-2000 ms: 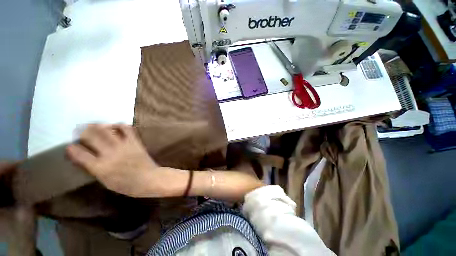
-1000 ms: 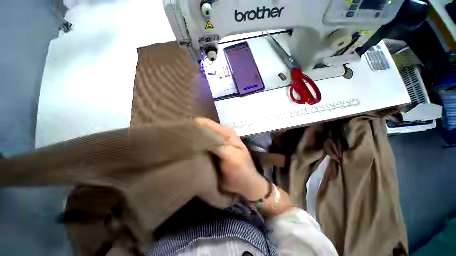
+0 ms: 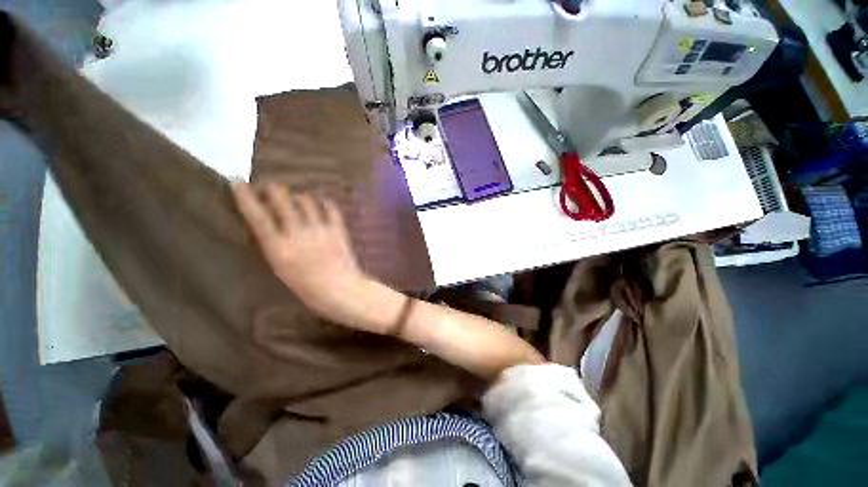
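Note:
A brown garment panel stretches from the top left corner across the table's left part to my lap, blurred at its upper end. More brown fabric lies flat under it, its right edge beside the lit needle area. My right hand lies on the panel, palm down, fingers apart, left of and below the needle. A dark, blurred shape at the top left corner, at the panel's far end, may be my left hand; its fingers cannot be made out.
The white "brother" machine stands at the top. A purple-sheened phone and red-handled shears lie right of the needle. Brown garment pieces hang over the front edge at right. A white basket and blue checked cloth are farther right.
The panel's left end has swung up to the top left corner. My right hand has moved left from the table's front edge and now lies flat on the fabric.

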